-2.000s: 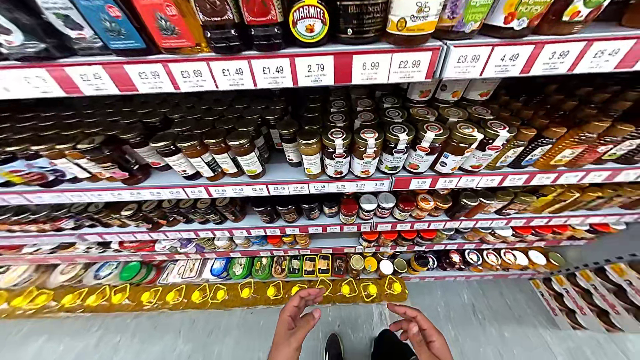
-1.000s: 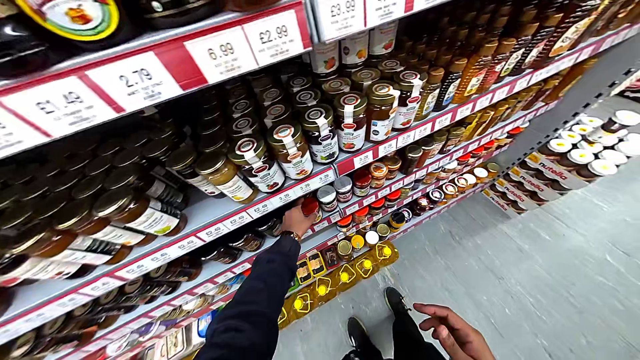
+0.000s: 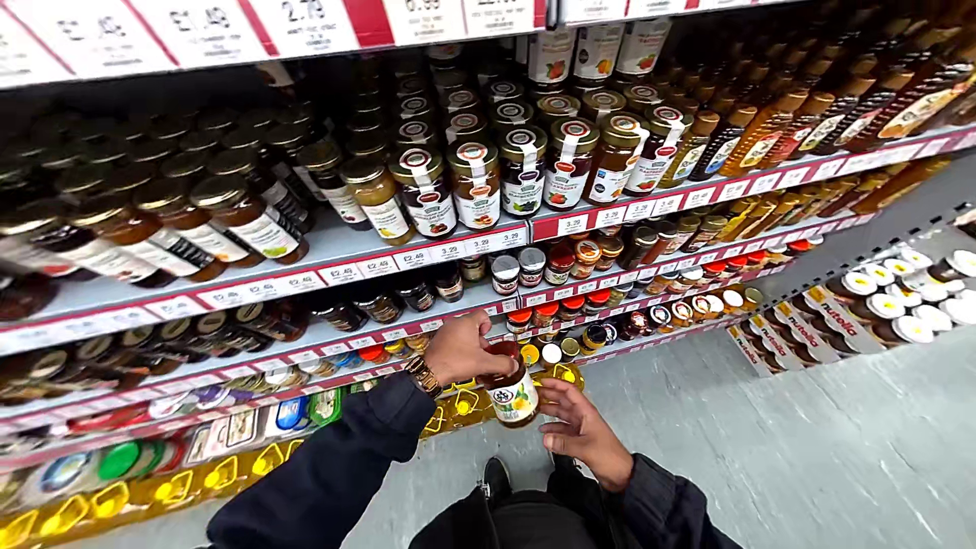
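Observation:
My left hand [image 3: 463, 351], with a gold watch at its wrist, grips a glass jar [image 3: 512, 396] around its top. The jar has a red lid, dark contents and a white label with a yellow and green picture. It is held slightly tilted in front of the lower shelves. My right hand [image 3: 583, 435] is just right of the jar, its fingers spread and curved beside the glass; whether a fingertip touches it, I cannot tell. Behind the hands, small jars with red lids [image 3: 572, 305] stand on a low shelf.
Shelves of jam jars [image 3: 476, 187] and bottles [image 3: 770, 130] span the view above my hands. Yellow oil bottles [image 3: 221, 473] line the floor level. Nutella cartons [image 3: 812, 328] stand on the grey floor [image 3: 762, 457] at the right. A price-label shelf edge [image 3: 412, 263] runs across the middle.
My left hand, earlier reaching in at the shelf, has come back from it with the jar in its grip. My right hand has moved up beside the jar.

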